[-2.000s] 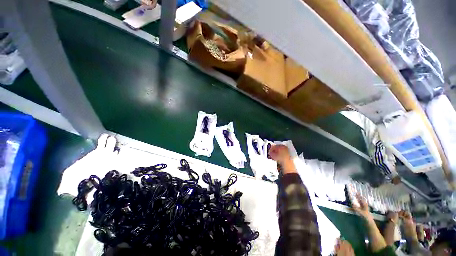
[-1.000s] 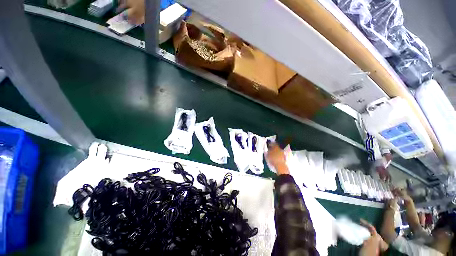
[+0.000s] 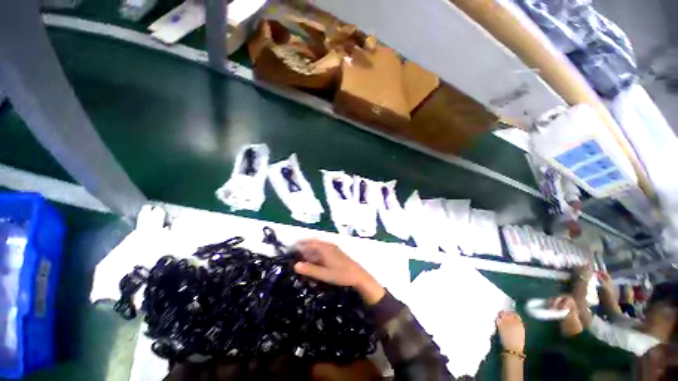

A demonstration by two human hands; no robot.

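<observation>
A large tangled pile of black cables lies on a white sheet in front of me. My right hand is at the pile's upper right edge, fingertips among the cables; I cannot tell if it grips one. My left hand seems to show as a dark, blurred, skin-coloured shape at the bottom edge, mostly cut off. White sleeves stand in a row on the green belt. The leftmost sleeve, a second sleeve and several to their right each carry a small black cable bundle.
A blue tote is at the left. An opened brown carton is across the belt, under the overhead shelf. White sheets lie right of the pile. Another person's hand is beside them. A metal post rises at the left.
My right hand has moved from the sleeves on the belt back to the cable pile. Another sleeve with a cable is uncovered where it was. The sleeves have shifted left in view.
</observation>
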